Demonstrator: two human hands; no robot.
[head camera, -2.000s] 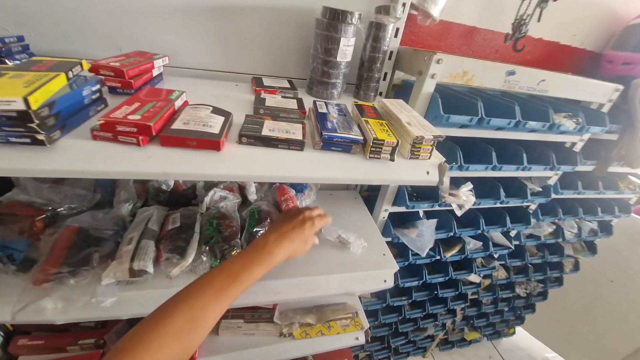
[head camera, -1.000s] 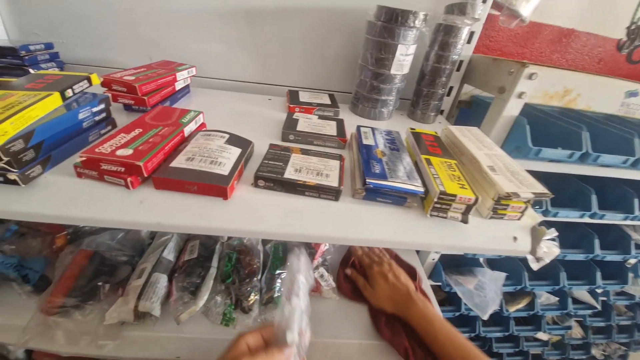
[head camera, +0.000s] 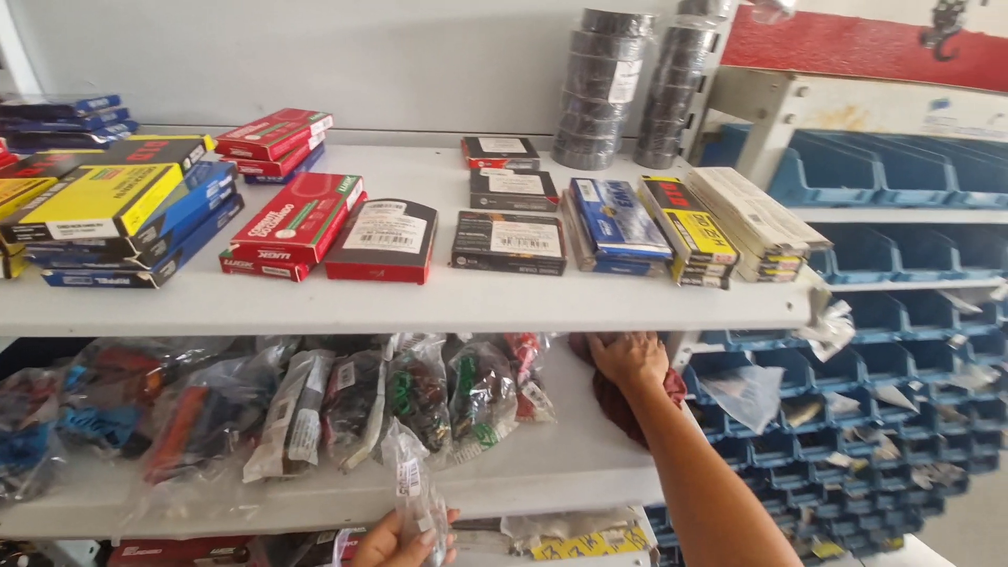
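My right hand (head camera: 632, 361) presses on a dark red cloth (head camera: 622, 405) at the right end of the lower white shelf (head camera: 551, 465). My left hand (head camera: 402, 543) grips a clear plastic packet (head camera: 411, 480) with a white label, held upright in front of that shelf's edge. Left of the cloth stand plastic-bagged parts: a small red bag (head camera: 529, 378), bags with green pieces (head camera: 479, 390), and bags with orange and blue parts (head camera: 110, 394).
The upper shelf (head camera: 394, 309) holds red boxes (head camera: 295, 220), yellow and blue boxes (head camera: 110, 201), dark boxes (head camera: 508, 242) and wrapped black rolls (head camera: 602, 94). Blue bins (head camera: 835, 173) fill a rack on the right. More boxes (head camera: 181, 551) lie on a shelf below.
Two seconds ago one hand reached over the lower shelf near the red bag, with no cloth in view there. The cloth under my right hand and the packet in my left appear from one second ago.
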